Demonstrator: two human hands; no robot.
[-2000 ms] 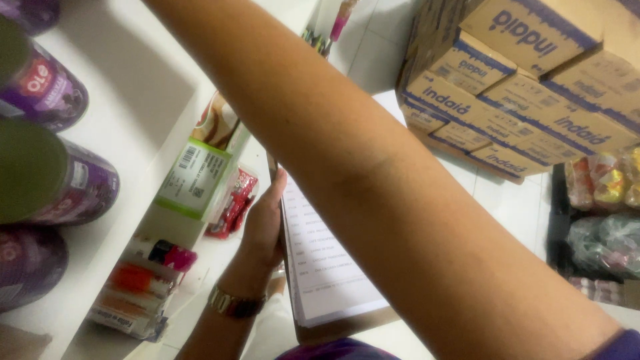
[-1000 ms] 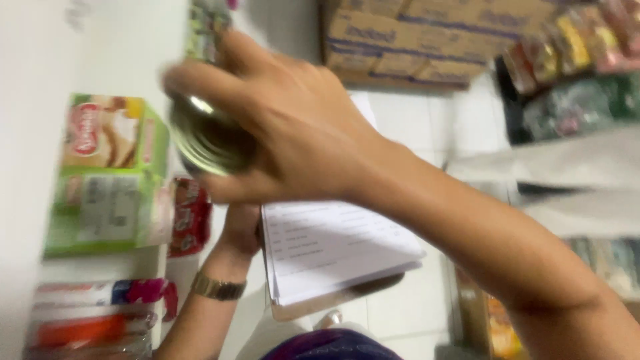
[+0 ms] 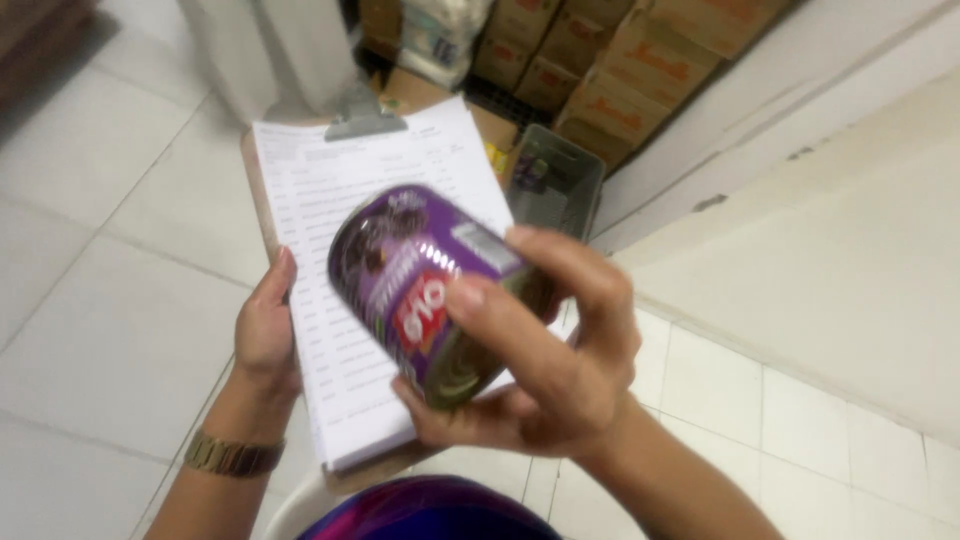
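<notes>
A purple-labelled food can (image 3: 409,277) lies tilted in my right hand (image 3: 555,352), whose fingers grip it around the metal end. Behind the can is a clipboard (image 3: 251,172) with a metal clip (image 3: 364,120) and a stack of printed sheets (image 3: 330,225). My left hand (image 3: 266,330) holds the clipboard by its left edge, the thumb on top; the other fingers are hidden beneath. A metal-band watch (image 3: 234,454) is on the left wrist. The can covers part of the sheets.
Stacked cardboard boxes (image 3: 622,82) stand beyond the clipboard, with a grey-green plastic crate (image 3: 562,176) beside them. A white plastic-wrapped pack (image 3: 442,37) is next to the boxes. A pale wall (image 3: 810,247) runs along the right, above a white tiled floor (image 3: 712,367).
The view has swung far away from the shelf. My right hand, blurred around a can one second ago, now holds it in front of the clipboard. My left hand still holds the clipboard.
</notes>
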